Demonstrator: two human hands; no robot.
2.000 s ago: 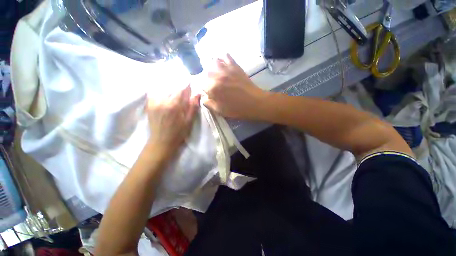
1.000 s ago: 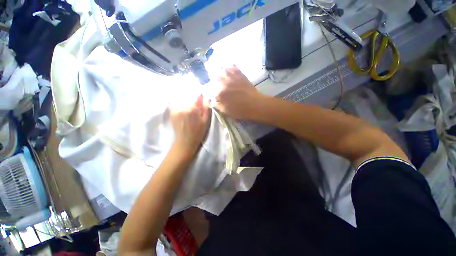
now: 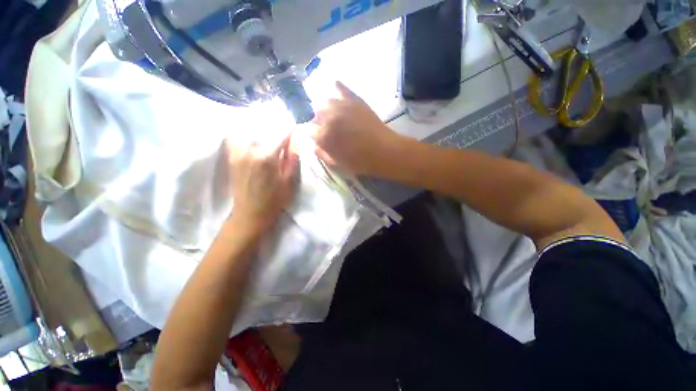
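Note:
A large white garment piece point(image 3: 145, 176) covers the table left of and below the sewing machine point(image 3: 214, 30). My left hand point(image 3: 259, 176) lies on the cloth just below the presser foot area point(image 3: 294, 95), fingers pressing it. My right hand point(image 3: 351, 134) is right of the needle, its fingers closed on the cloth's edge. Narrow pale strips point(image 3: 366, 200) hang from under my right hand. Lamp glare hides the needle and the fingertips. A cream part of the cloth point(image 3: 49, 130) lies folded at the left.
A black phone point(image 3: 432, 57) lies right of the machine head. Yellow-handled scissors point(image 3: 566, 88) and dark metal snips point(image 3: 523, 42) lie further right. A printed ruler point(image 3: 488, 130) runs along the table edge. Crumpled pale cloth point(image 3: 664, 221) is piled at right. A fan point(image 3: 15, 290) shows at left.
The view has shifted, so the machine and cloth sit further left than one second ago. The hanging strips have swung right, and the cloth's lower flap lies flatter. Both hands stay near the needle.

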